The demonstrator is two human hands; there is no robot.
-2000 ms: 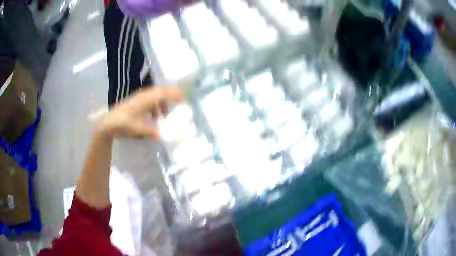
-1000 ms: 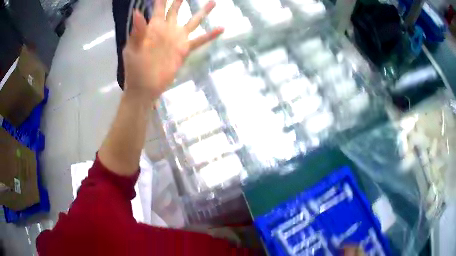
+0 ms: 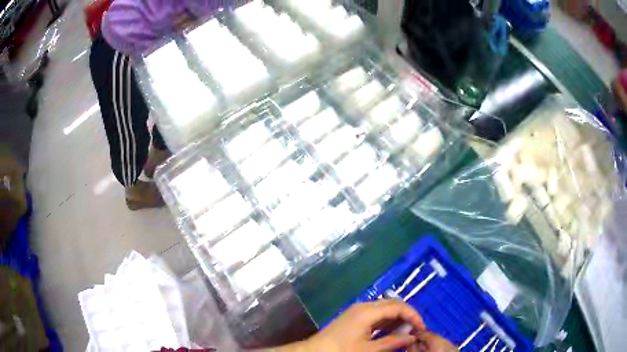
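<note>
My left hand is at the bottom edge, thumb and fingers bent together. The fingers of my right hand meet its fingertips; most of that hand is cut off. A small white part shows between the fingertips, mostly hidden and too blurred to name. Both hands are over the near side of the blue parts tray, which holds thin white T-shaped parts in rows. The clear blister tray, left of the blue tray, holds rows of white blocks.
A second clear tray with white blocks lies beyond. A clear bag and cream parts are at right. A white slip lies by the blue tray. A person in a purple top stands far left. White sheets are lower left.
My left hand has left the clear trays and come down to the blue tray, meeting my right hand. The first frame shows it at a block in the near clear tray; later it is spread above.
</note>
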